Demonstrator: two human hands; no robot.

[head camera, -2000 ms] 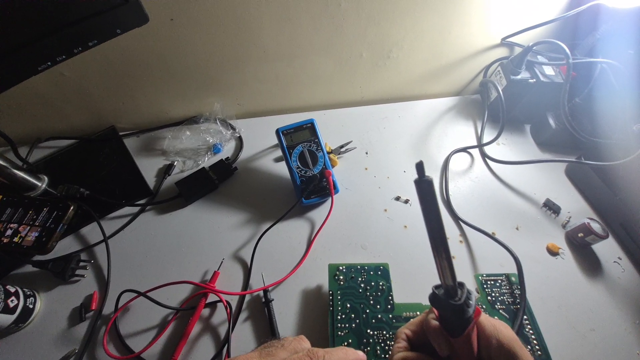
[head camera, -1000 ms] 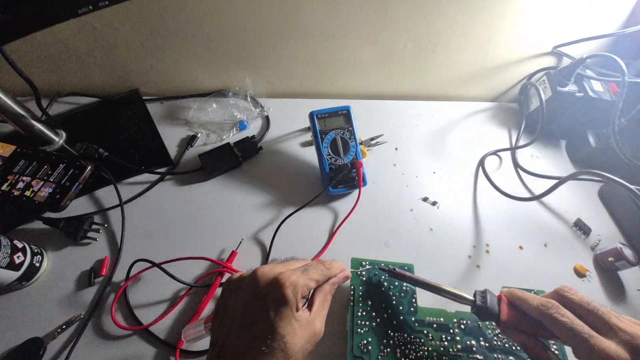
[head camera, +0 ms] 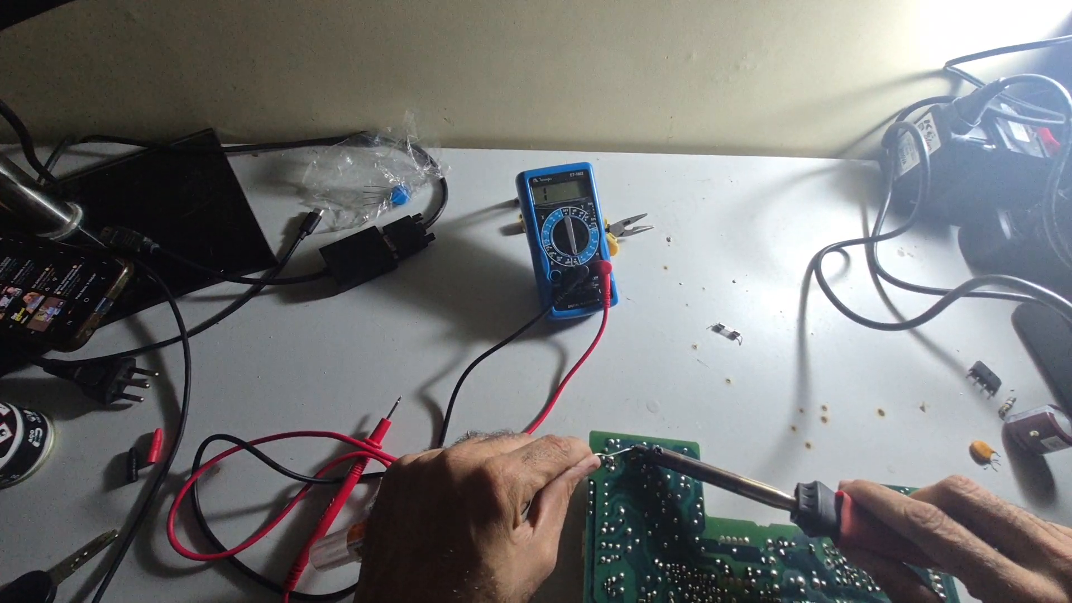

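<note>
A green circuit board (head camera: 645, 519) lies solder side up at the bottom of the head view. My right hand (head camera: 955, 536) grips the red handle of a soldering iron (head camera: 729, 481), whose tip rests at the board's upper left part. Pinched between the fingertips of my left hand (head camera: 486, 511) is a thin solder wire (head camera: 618, 453), its end close to the iron's tip. A clear tube with an orange part (head camera: 339, 546) shows beside my left hand; whether the hand touches it is unclear. Behind the board stands a blue multimeter (head camera: 569, 239).
Red and black probe leads (head camera: 251, 437) loop at left, near a power plug (head camera: 105, 381), a phone (head camera: 59, 293) and a key (head camera: 59, 574). Pliers (head camera: 630, 226) lie behind the multimeter. Small components, such as a fuse-like part (head camera: 725, 333) and an orange disc component (head camera: 982, 453), lie at right beside cables.
Two seconds ago the iron pointed upward in my right hand; by one second ago its tip was down at the board and my left hand held the wire there. Both hands have since moved little.
</note>
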